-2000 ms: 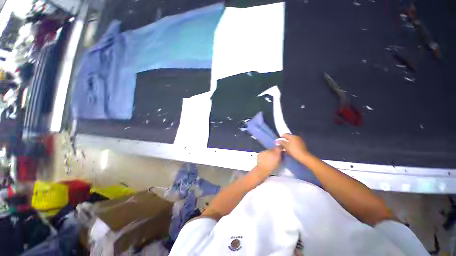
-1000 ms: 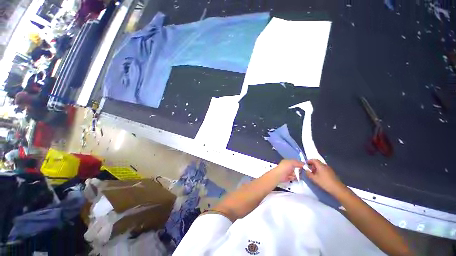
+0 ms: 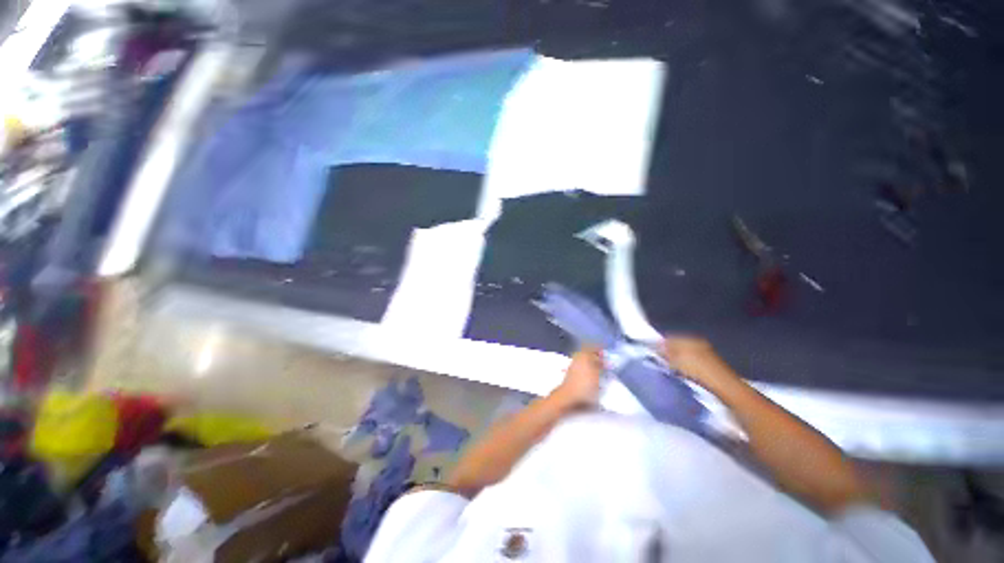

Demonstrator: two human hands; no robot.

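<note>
A strip of blue cloth [image 3: 663,390] lies slantwise at the table's near edge between my hands, its far end on the table. My left hand [image 3: 584,374] is closed on its left side. My right hand [image 3: 688,354] is closed at its right side, where a narrow curved white piece [image 3: 620,280] also ends. White material shows under the cloth. A large white pattern piece [image 3: 578,127] lies beyond, joined to a smaller white part [image 3: 435,280]. Light blue fabric [image 3: 413,110] spreads at the left. The picture is blurred, so the fingertips are unclear.
Red-handled shears [image 3: 767,288] lie on the black table [image 3: 837,330] at the right. Small scraps are scattered about. A pale metal edge [image 3: 484,361] runs along the front. Below left are a cardboard box [image 3: 270,484], blue offcuts [image 3: 385,473] and a yellow crate [image 3: 75,434].
The view has turned and shifted. My hands have moved apart, and more of the blue strip shows between them. The shears and white pieces lie as before.
</note>
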